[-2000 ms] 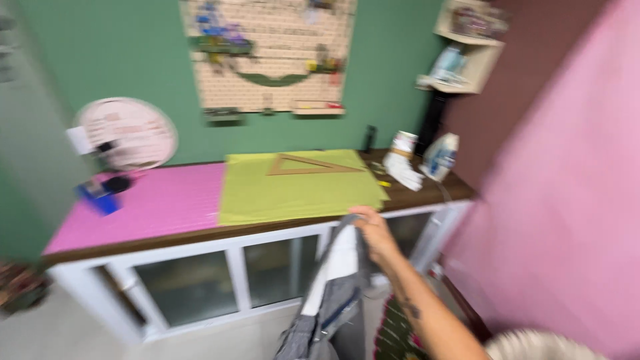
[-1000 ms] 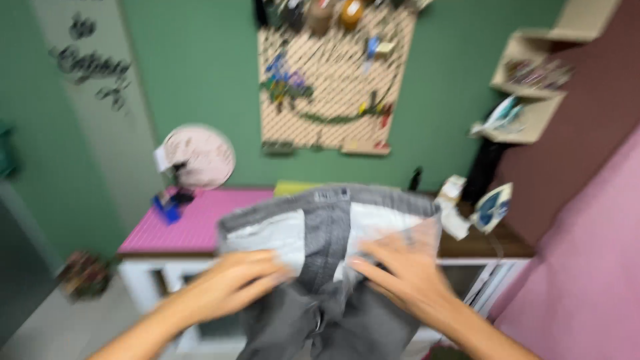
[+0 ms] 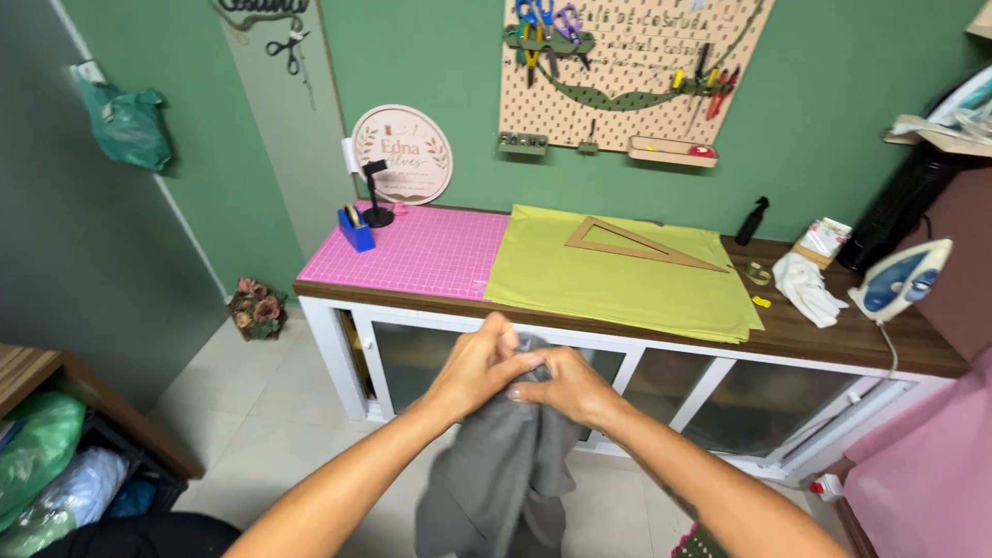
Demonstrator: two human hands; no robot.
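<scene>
A grey cloth garment (image 3: 496, 465) with a waistband hangs down in front of me, bunched at its top. My left hand (image 3: 480, 368) grips the bunched top from the left, and my right hand (image 3: 566, 384) pinches it from the right, the two hands touching. Behind them, a yellow-green fabric (image 3: 620, 287) lies folded on the wooden counter, with a brown set square (image 3: 643, 246) on it. To its left is a pink cutting mat (image 3: 426, 248) carrying a blue tape dispenser (image 3: 356, 230) and a small black stand (image 3: 377, 209).
A clothes iron (image 3: 903, 283), a white cloth (image 3: 808, 287) and a black spray bottle (image 3: 752, 222) stand or lie at the counter's right. A pegboard (image 3: 620, 116) with tools hangs above. Shelving with bags (image 3: 46, 449) is at lower left; dried flowers (image 3: 258, 310) sit on the floor.
The garment was spread between both hands with its waistband showing one second ago; now it is gathered and hangs narrow. My hands have come together at its top.
</scene>
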